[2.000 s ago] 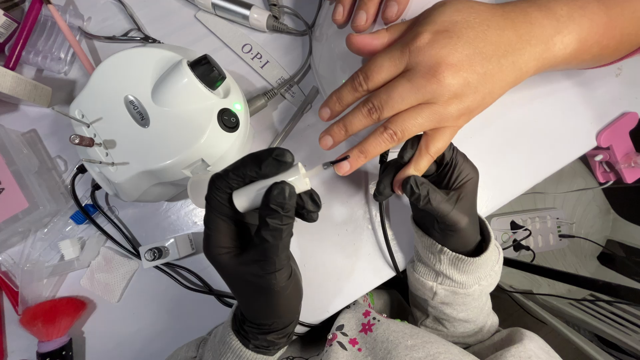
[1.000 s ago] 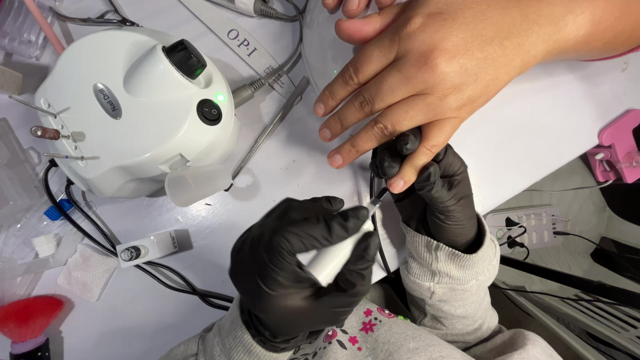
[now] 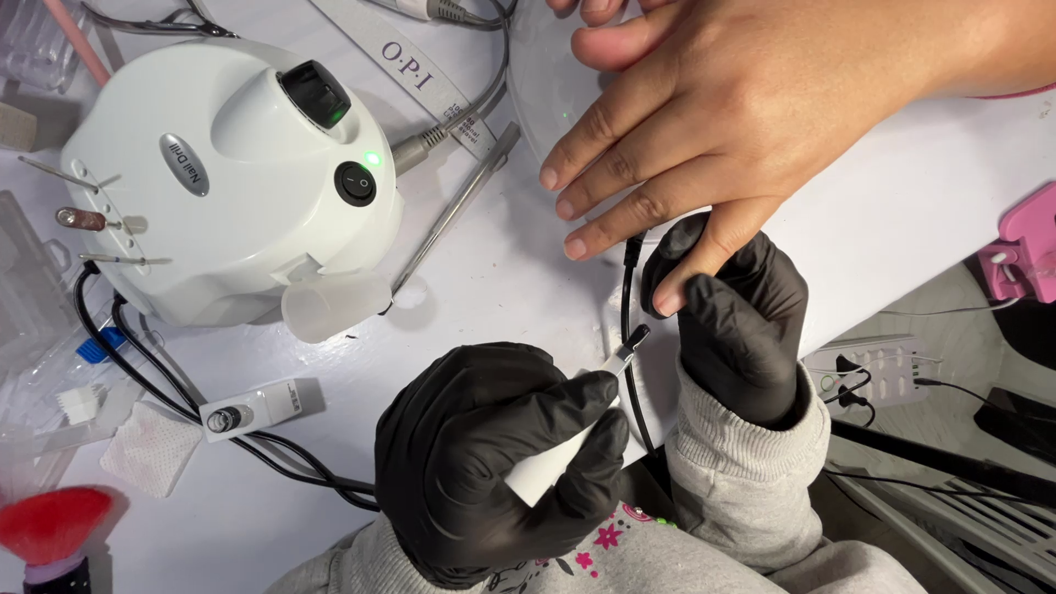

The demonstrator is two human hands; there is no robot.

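My left hand, in a black glove, holds the white cap of a nail polish brush; its dark-tipped bristles point up and right, apart from the nails. My right hand, also black-gloved, grips the little finger of another person's hand between thumb and fingers. That hand is spread palm down, with its fingertips toward the lower left. An uncapped polish bottle stands on the white table left of my left hand, bearing writing.
A white nail drill machine stands at the left, a metal tool beside it. Behind are an O.P.I nail file and nippers. A red brush, a white pad and black cables lie lower left. A power strip is below right.
My left hand with the brush has moved down from a fingernail of the other hand, where it was two seconds ago. My right hand still holds the little finger. The view has shifted somewhat.
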